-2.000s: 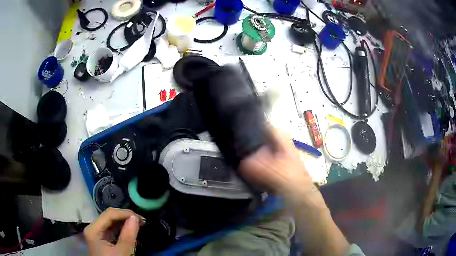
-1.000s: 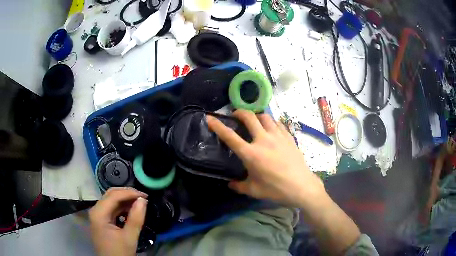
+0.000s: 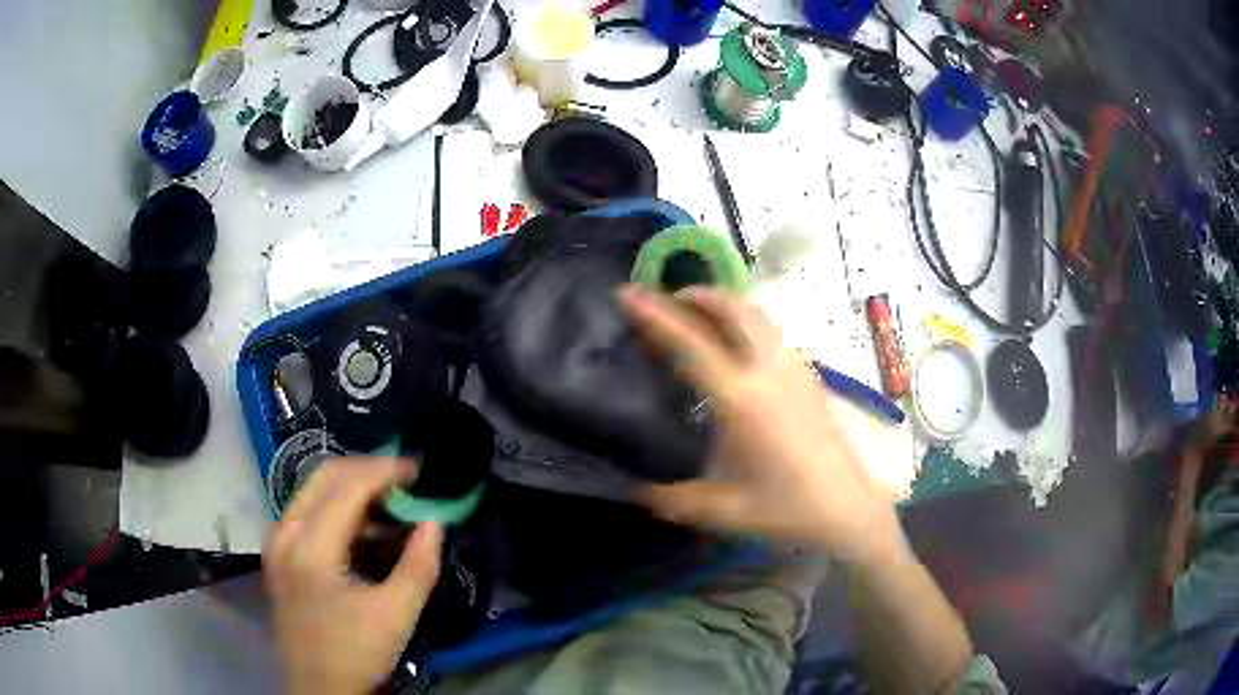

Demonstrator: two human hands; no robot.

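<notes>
My right hand (image 3: 768, 421) grips the right end of a black moulded oval piece (image 3: 578, 353), blurred and tilted over the blue tray (image 3: 256, 407). A grey part (image 3: 537, 464) shows under its lower edge. My left hand (image 3: 356, 564) is at the tray's lower left, thumb and finger apart at the left side of a mint-green ring (image 3: 442, 508); whether they grip it I cannot tell. A black round pad (image 3: 449, 448) lies over that ring. A light green ring (image 3: 690, 258) lies at the tray's top right corner, partly behind my right fingers.
Black ear cushion (image 3: 588, 163) behind the tray; stacked black pads (image 3: 170, 306) at left. White cup (image 3: 326, 122), glue tube (image 3: 428, 88) and solder spool (image 3: 750, 79) stand further back. Right: red tube (image 3: 886, 345), blue-handled cutters (image 3: 859, 391), tape roll (image 3: 947, 390), black cord (image 3: 924, 224).
The black moulded piece has been lifted and tilted by my right hand, baring the grey part below. My left hand has moved up and right to the mint-green ring. The view has shifted slightly.
</notes>
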